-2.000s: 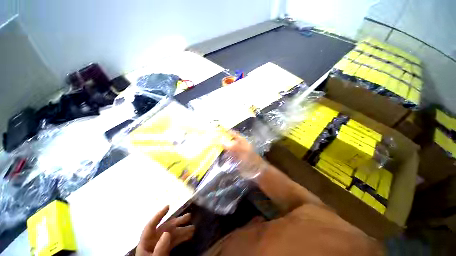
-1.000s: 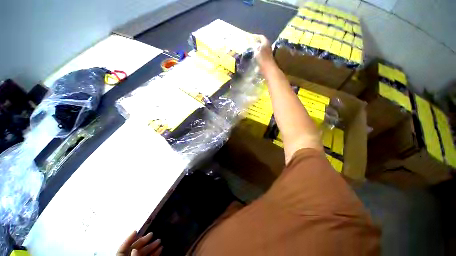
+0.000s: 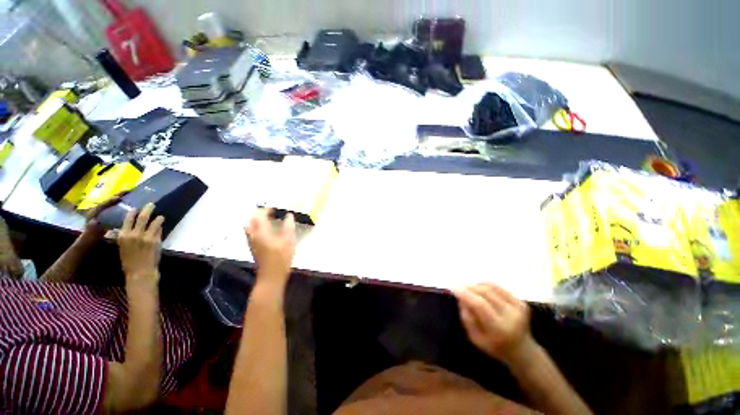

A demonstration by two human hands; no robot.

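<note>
A yellow retail box (image 3: 323,193) lies on the white table top left of centre, its black band toward me. My left hand (image 3: 272,237) is at its near end, with the fingers closed on the black band. My right hand (image 3: 493,318) is at the table's front edge, away from the box. Its fingers are curled close together; whether something small is between them cannot be told. Yellow boxes in loose clear film (image 3: 645,223) stand in a row at the table's right end.
A person in a striped shirt (image 3: 61,344) at left holds a black box (image 3: 174,194). Loose plastic film (image 3: 369,113), grey boxes (image 3: 212,77), a bag of black items (image 3: 495,113), scissors (image 3: 570,121) and a tape roll (image 3: 663,167) are along the back. More yellow boxes (image 3: 714,373) show low right.
The view has swung left from the cartons. My right hand has left the bagged boxes and come back to the table edge. My left hand has taken hold of a yellow box.
</note>
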